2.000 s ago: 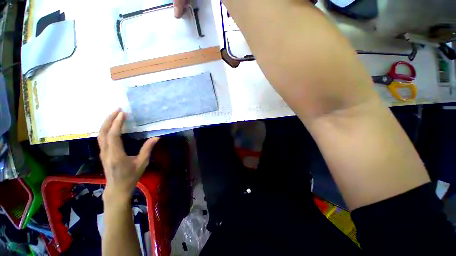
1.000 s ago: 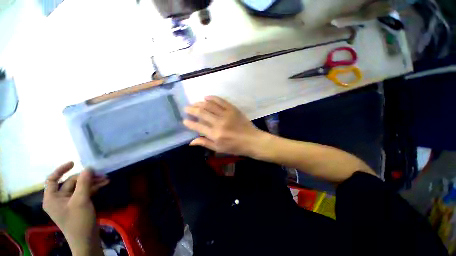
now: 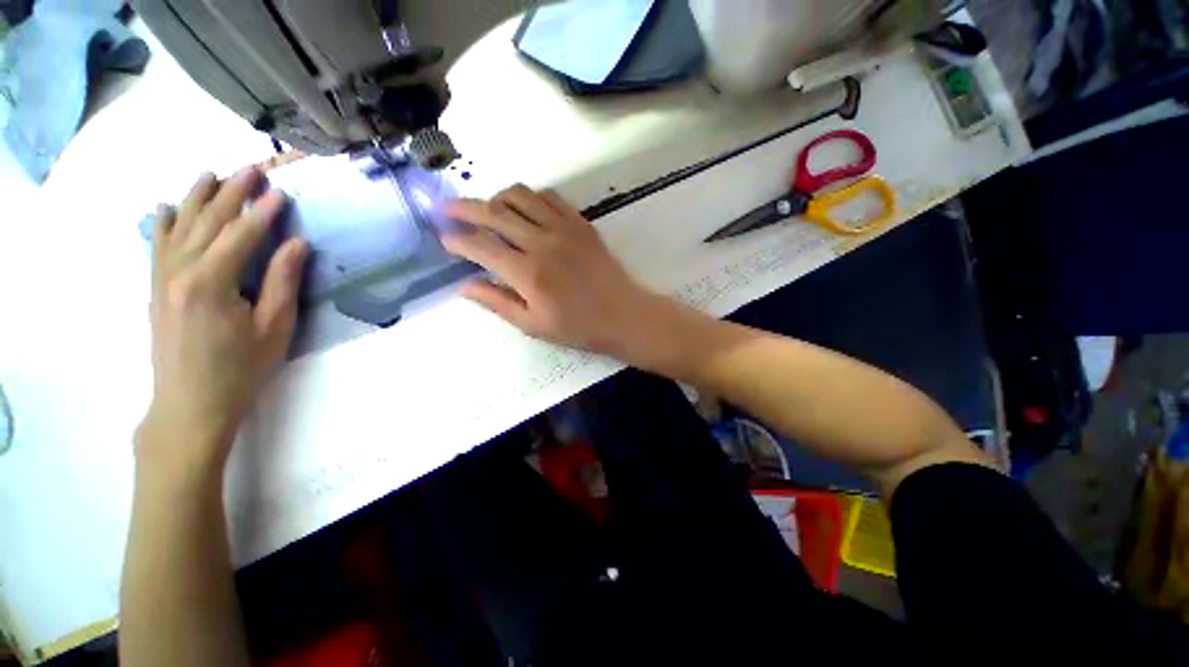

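Note:
The clear sewing template [image 3: 359, 280] lies on the table with pale blue-grey fabric [image 3: 339, 215] in it. Its upper right part is under the needle and presser foot [image 3: 381, 159], which are brightly lit. My left hand [image 3: 215, 280] lies on the template's left part, fingers apart. My right hand [image 3: 541, 261] rests its fingertips on the template's right edge, close to the right of the needle, fingers slightly apart. Neither hand visibly grips around it. The hands and machine head hide parts of the template.
The machine head [image 3: 307, 65] hangs over the template. Scissors with red and yellow loops [image 3: 835, 196] lie at the right. Dark and pale pieces [image 3: 613, 39] lie behind the needle. More pieces [image 3: 59, 85] are at the far upper left. The table's front edge runs below my right forearm.
The template has moved from the table's front edge up under the needle. My left hand has moved up from the front edge onto it. My right hand stays at its right side. The view has shifted.

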